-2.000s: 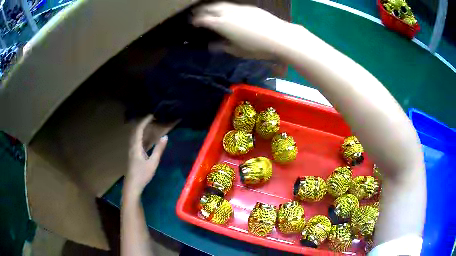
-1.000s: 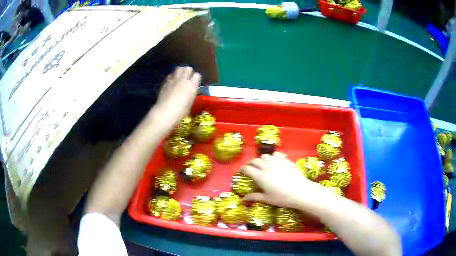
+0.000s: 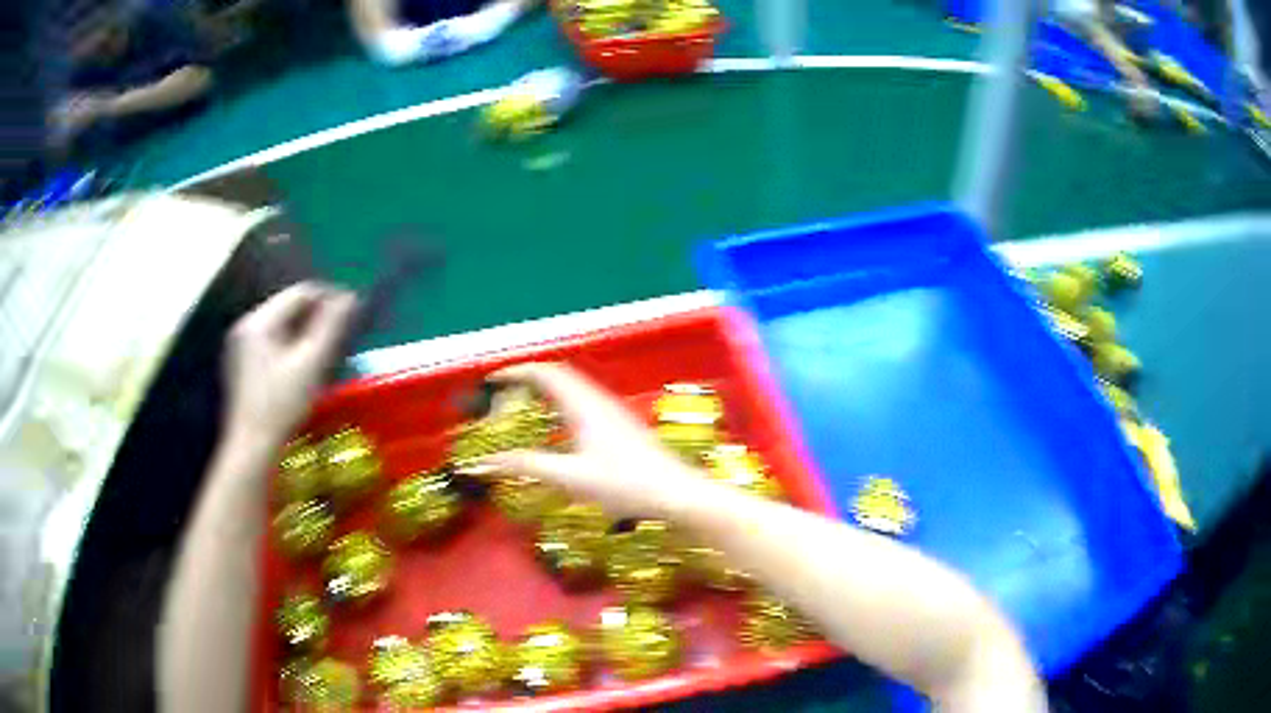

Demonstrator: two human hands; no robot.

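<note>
My left hand (image 3: 286, 348) is closed over the red tray's upper left corner. A blurred black lining piece (image 3: 397, 272) sticks out from its fingers. My right hand (image 3: 599, 446) has thumb and fingers around a gold ornament shell (image 3: 513, 422) above the red tray (image 3: 558, 341). Dark spots show at this shell's edge; whether its mouth is lined cannot be told. Several more gold shells (image 3: 464, 652) lie in the tray, some with dark openings. The picture is blurred.
The blue tray (image 3: 892, 390) stands at right against the red tray, with one gold shell (image 3: 882, 504) inside. The cardboard carton (image 3: 105, 307) is at left. Beyond are a small red basket (image 3: 648, 53), loose shells (image 3: 1087, 314), a grey post (image 3: 992, 126) and other people's arms.
The view has swung right. My left hand has come out of the carton mouth with a black piece. My right hand has lifted a gold shell from the red tray.
</note>
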